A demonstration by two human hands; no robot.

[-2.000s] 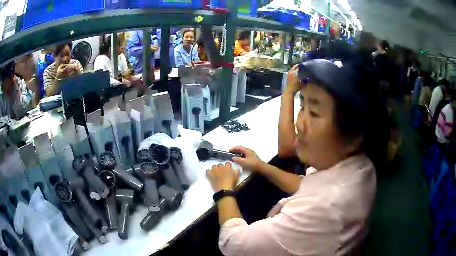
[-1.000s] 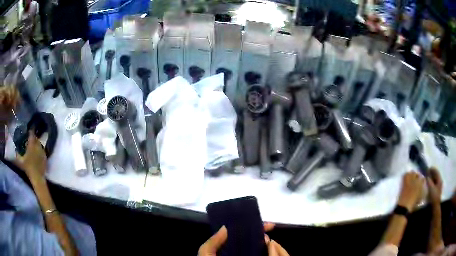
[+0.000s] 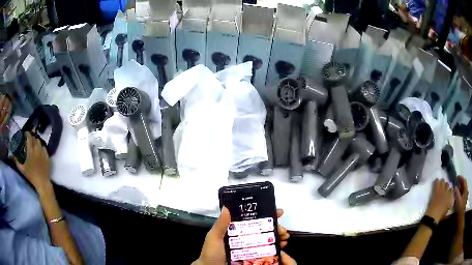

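Observation:
A black smartphone (image 3: 251,225) with a lit screen reading 1:27 is upright at the bottom middle, in front of the bench edge. My left hand (image 3: 215,243) holds its left side, thumb along the edge. My right hand (image 3: 283,248) is at its right side, fingers wrapped behind it and partly hidden; the frame's bottom edge cuts both hands. Beyond the phone, white translucent bags (image 3: 204,134) lie mid-table, with dark grey handheld units (image 3: 341,108) piled to their right.
Open retail boxes (image 3: 190,46) stand in rows behind the units. White units (image 3: 84,150) and a thick black loop (image 3: 50,129) lie at left. A neighbour's arm (image 3: 44,191) reaches in at left, another person's wristbanded arm (image 3: 429,220) at right. The dark bench edge (image 3: 191,215) curves in front.
The view swung from the neighbour at right to the bench, then tilted slightly. The phone came into view with a dark screen, which is now lit.

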